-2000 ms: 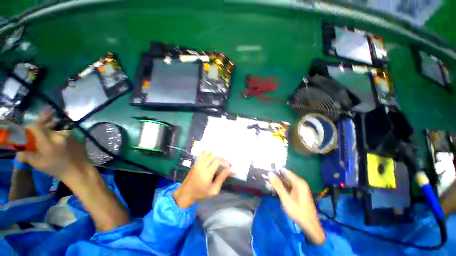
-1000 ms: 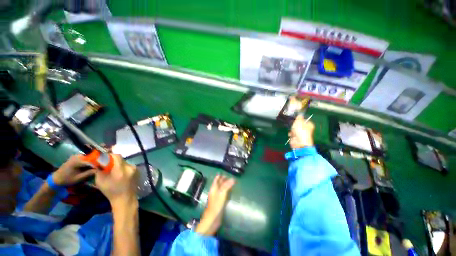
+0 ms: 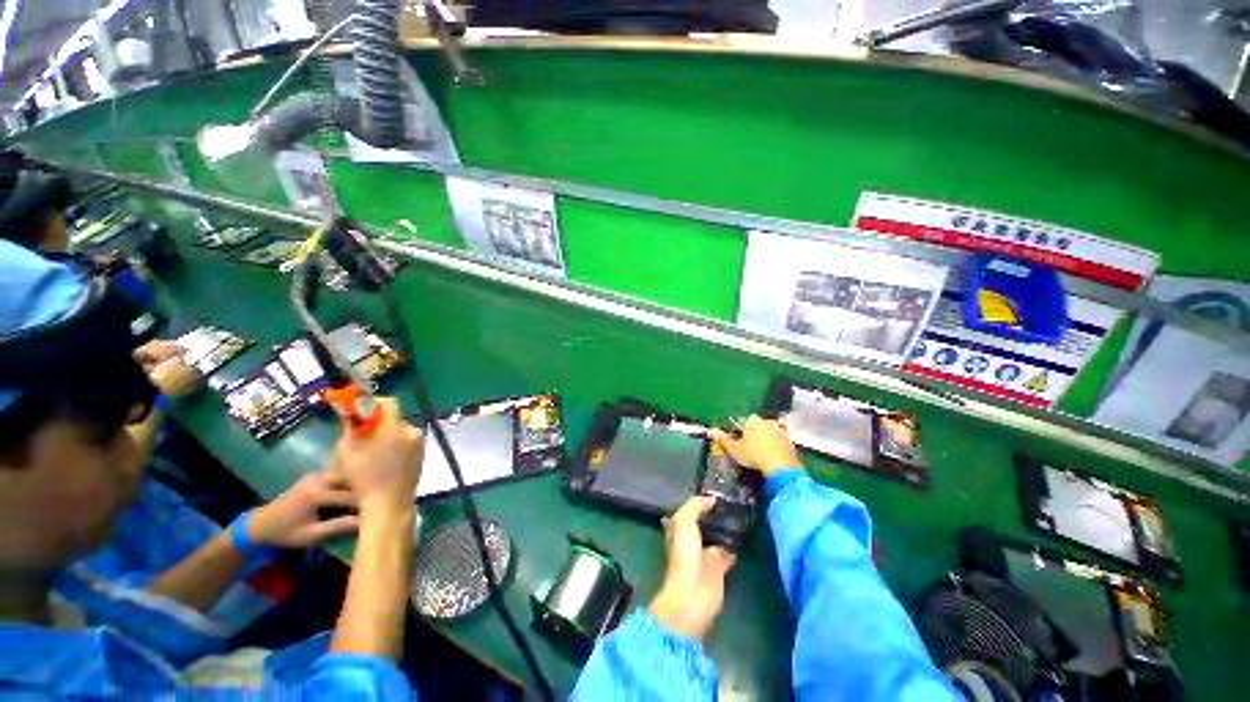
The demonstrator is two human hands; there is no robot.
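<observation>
A tablet assembly (image 3: 642, 460) lies on the green mat in front of me, grey panel on its left side and board on its right. My left hand (image 3: 692, 573) grips its lower right corner, thumb on top. My right hand (image 3: 758, 447) holds its upper right edge, fingers over the board side. The fingertips partly hide the board. Another tablet assembly (image 3: 827, 427) lies just behind and right of my right hand.
Solder spool (image 3: 583, 592) and round metal grille (image 3: 462, 566) lie front left. A fume fan (image 3: 973, 624) and more tablets (image 3: 1097, 507) are at right. A neighbouring worker's hand (image 3: 377, 460) holds an orange-handled tool (image 3: 352, 407) at left; a black cord (image 3: 459, 487) hangs between us.
The view has swung up and left. My right hand has let go of the tablet at the back and come down to the black-framed one. My left hand has moved from beside the spool onto it.
</observation>
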